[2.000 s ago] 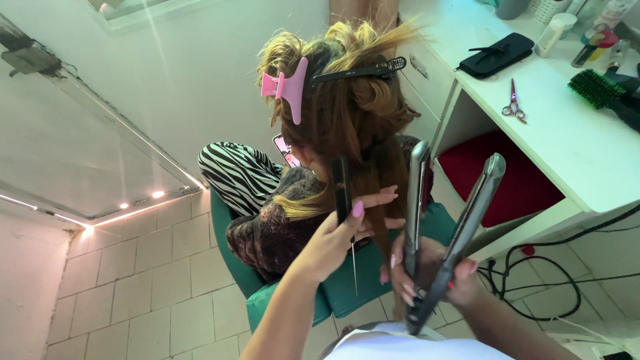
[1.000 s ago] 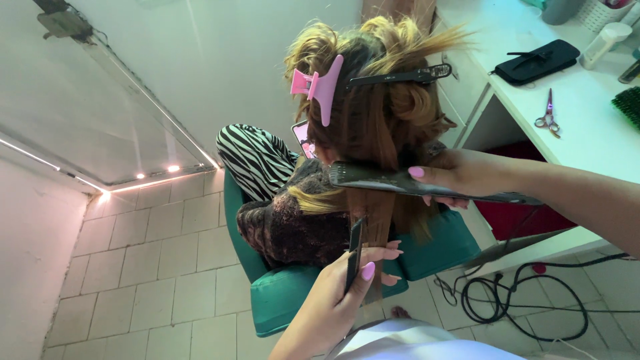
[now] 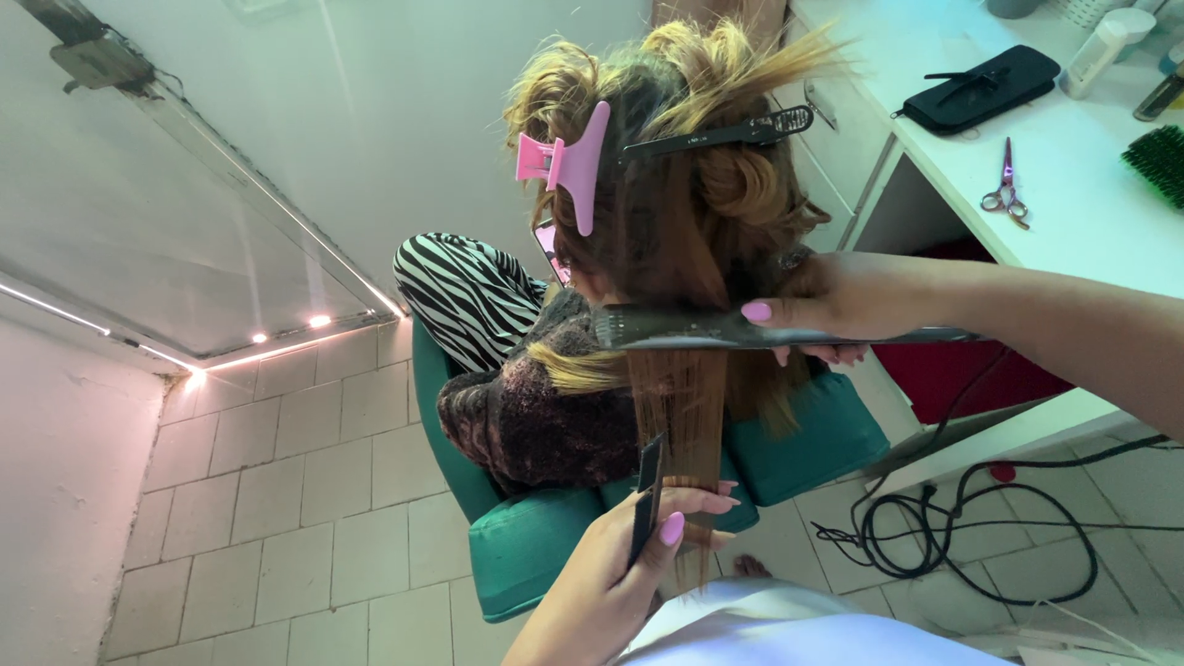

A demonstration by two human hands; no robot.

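My right hand [image 3: 814,301] grips a hair straightener [image 3: 675,327], its plates closed across a lock of hair [image 3: 680,398] near the seated person's nape. Lower down, my left hand [image 3: 638,546] holds the ends of that lock between the fingers, along with a black comb [image 3: 647,499]. A pink claw clip [image 3: 583,171] and a black sectioning clip [image 3: 712,135] hold the upper hair in coiled sections. The straightener's far tip extends left of the lock; part of its body is hidden behind my right hand and wrist.
The person sits in a green padded chair [image 3: 536,546], a phone [image 3: 552,252] in front of them. On the white table [image 3: 1091,250] at right lie scissors [image 3: 1007,190], a black case [image 3: 980,91] and a green-bristled brush [image 3: 1156,162]. A black cable [image 3: 925,555] coils on the tiled floor.
Two seconds ago the straightener was open, low beside the hair; it is now closed on the lock, higher up. My left hand, with the comb, has moved down to the lock's ends.
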